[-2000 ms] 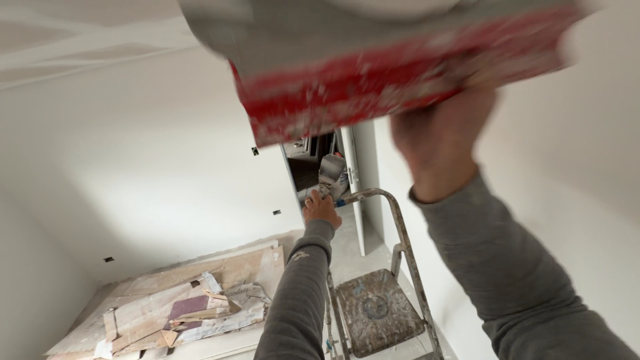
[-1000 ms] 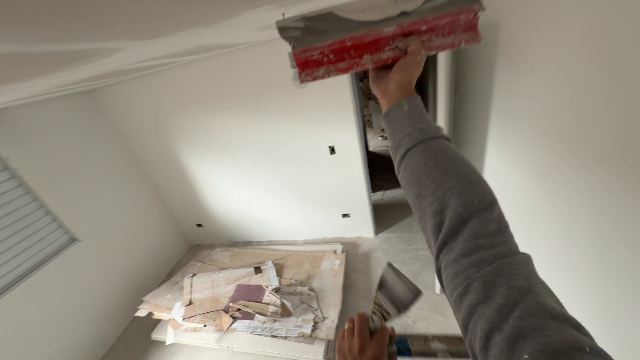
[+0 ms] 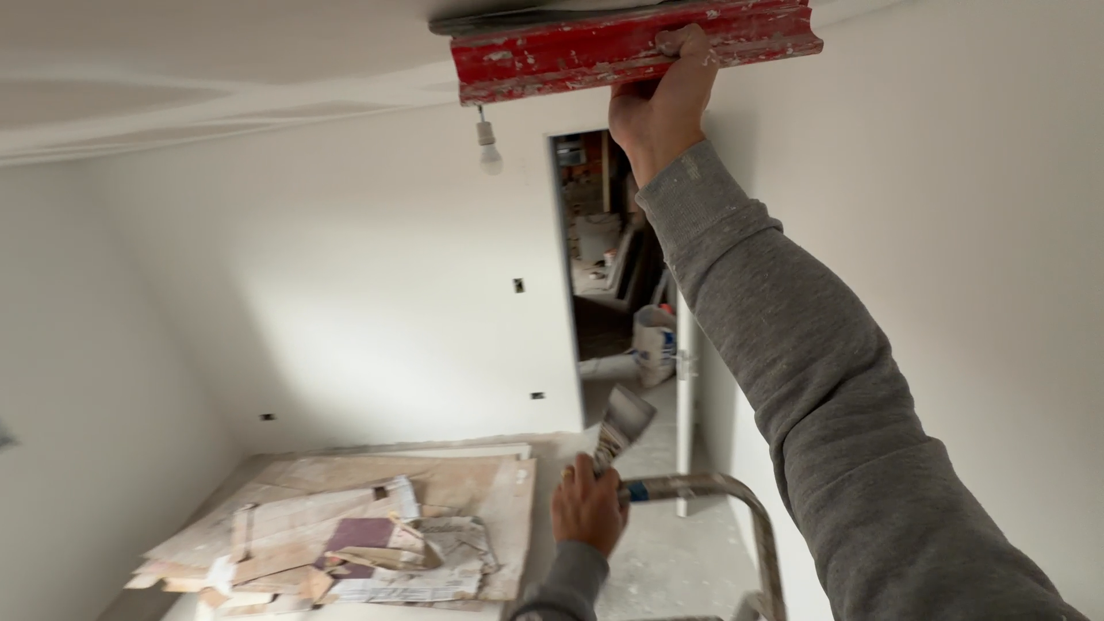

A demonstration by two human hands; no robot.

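Note:
My right hand [image 3: 664, 99] is raised overhead, shut on a wide red drywall skimming blade [image 3: 638, 47] spotted with dried compound; its grey edge lies against or close to the ceiling [image 3: 216, 69]. Lower down, my left hand [image 3: 589, 507] grips a putty knife [image 3: 624, 418], its metal blade pointing up. That hand is at the end of the curved top rail [image 3: 699, 485] of a stepladder, beside a blue patch; whether it also grips the rail is not clear.
A bare bulb [image 3: 489, 155] hangs from the ceiling. Beyond is a doorway with a bucket [image 3: 655, 341] beside the open door's edge [image 3: 684, 414]. Stacked boards [image 3: 483, 483] with paper and board scraps [image 3: 371, 548] lie at lower left. The right wall [image 3: 931, 216] runs close alongside my right arm.
The view has shifted, bringing the bulb and ladder rail into sight. My right hand still holds the red blade high, and my left still holds the putty knife.

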